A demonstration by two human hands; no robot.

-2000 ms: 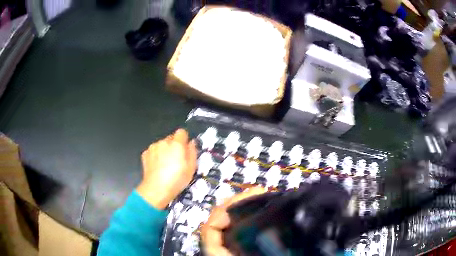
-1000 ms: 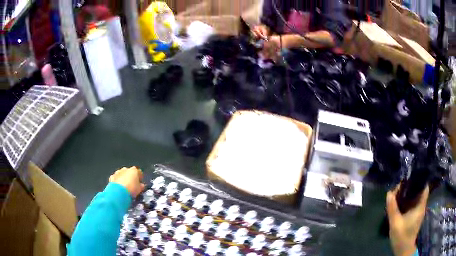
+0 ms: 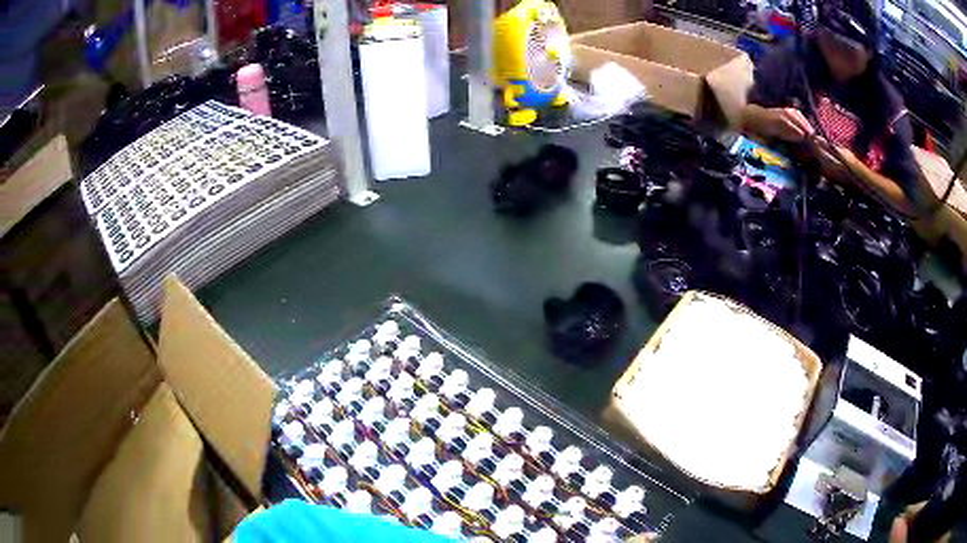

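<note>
A clear blister tray (image 3: 530, 398) lies at the lower middle, with rows of small white-topped motor assemblies (image 3: 481, 402) and thin coloured wires between them. My left arm's teal sleeve (image 3: 339, 525) crosses the tray's near edge. Only a small patch of skin at the bottom edge may be my left hand (image 3: 643, 538); its grip is hidden. My right hand (image 3: 901, 527) is cut off at the lower right, its fingers against the dark electric screwdriver (image 3: 938, 514). The screw feeder (image 3: 864, 445) stands just left of that hand.
A parts box (image 3: 626, 408) filled with white stands behind the tray. Black housings (image 3: 585, 318) lie behind it. Stacked printed sheets (image 3: 201, 175) and an open carton (image 3: 212, 392) are at left. Metal posts (image 3: 345, 106), a yellow fan (image 3: 530, 64) and another person (image 3: 848, 106) are beyond.
The view has swung left and up, so the tray, box and feeder sit differently in it. My left hand has dropped to the bottom edge. My right hand, with the screwdriver, is now mostly cut off.
</note>
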